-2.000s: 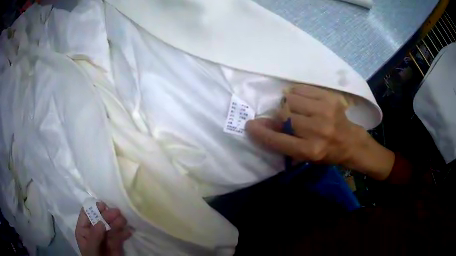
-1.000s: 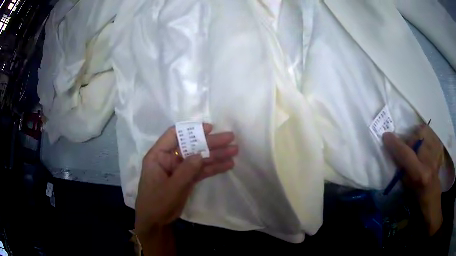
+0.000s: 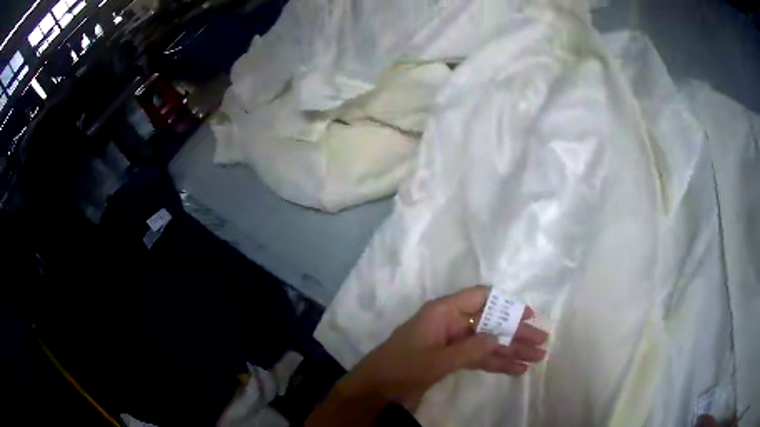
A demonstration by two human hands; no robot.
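Note:
A white jacket (image 3: 533, 192) lies with its shiny lining up over the table, near the centre and right. My left hand (image 3: 454, 338) holds a small white care label (image 3: 502, 316) between thumb and fingers, print showing, at the lining's lower part. Another white label (image 3: 705, 404) shows at the lower right edge. Only fingertips of my right hand (image 3: 710, 421) show beside that label, cut off by the picture's bottom edge. Whether they grip anything is hidden. A thin line shows beside them, too small to name.
More white jackets (image 3: 342, 158) are heaped on the pale table (image 3: 267, 221) at the upper left. A red object (image 3: 162, 102) stands beyond the table. Dark cloth with white tags (image 3: 158, 220) lies at the left, and a white cloth piece (image 3: 258, 399) below.
The view has swung left, so the jacket and my left hand appear further right. My right hand has gone almost out of the picture at the lower right. My left hand still holds the label.

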